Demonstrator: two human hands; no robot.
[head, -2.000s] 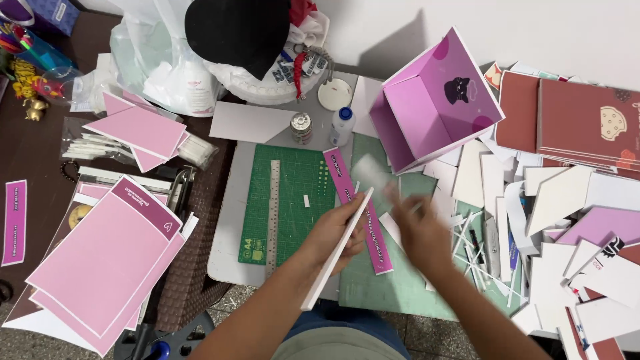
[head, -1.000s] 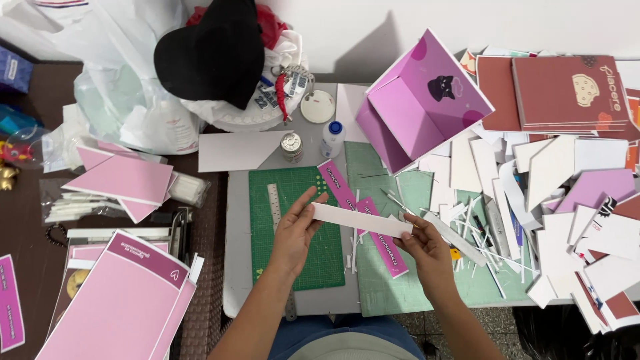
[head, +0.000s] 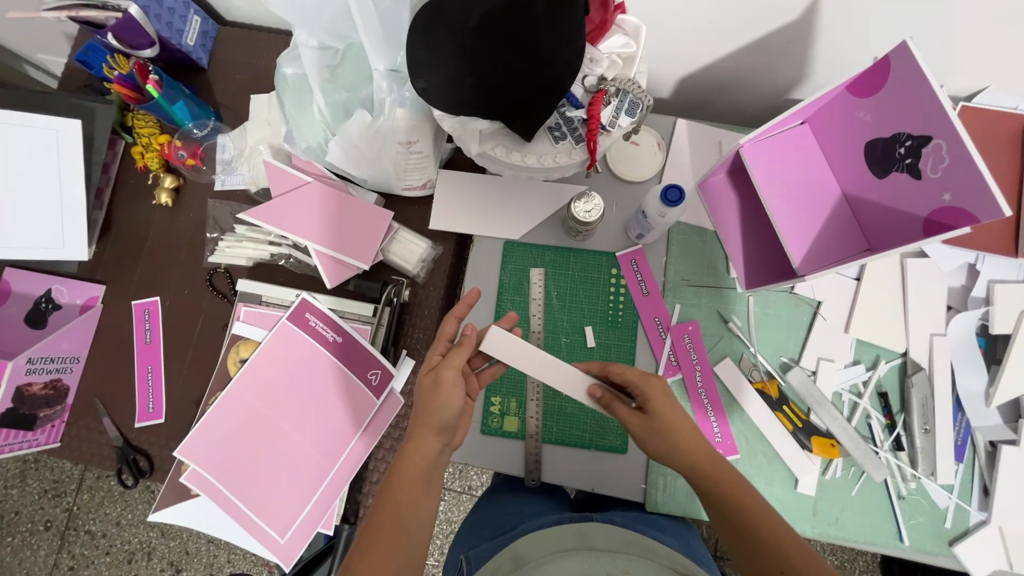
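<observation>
My right hand [head: 636, 404] grips the right end of a narrow white board strip [head: 544, 370] between thumb and fingers. At the strip's left end, my left hand [head: 456, 372] has its fingers spread, some of them behind the strip; whether they touch it is unclear. Beneath the strip lies a green cutting mat [head: 572, 416] with a steel ruler [head: 535, 416] upright across it and a small white piece [head: 590, 336]. Two magenta printed strips [head: 704, 388] [head: 646, 300] lie just right of the mat.
Behind the mat stand a metal-lidded jar [head: 585, 214] and a blue-capped bottle [head: 656, 214]. A pink box [head: 808, 192] is at back right. Board offcuts, a yellow-black cutter [head: 788, 416] and a gray utility knife [head: 922, 424] crowd the right. Pink sheets [head: 280, 432] and scissors [head: 124, 444] lie left.
The strip was held at both ends a second ago; now its left end points up toward my left hand, whose fingers have spread. The view has shifted left.
</observation>
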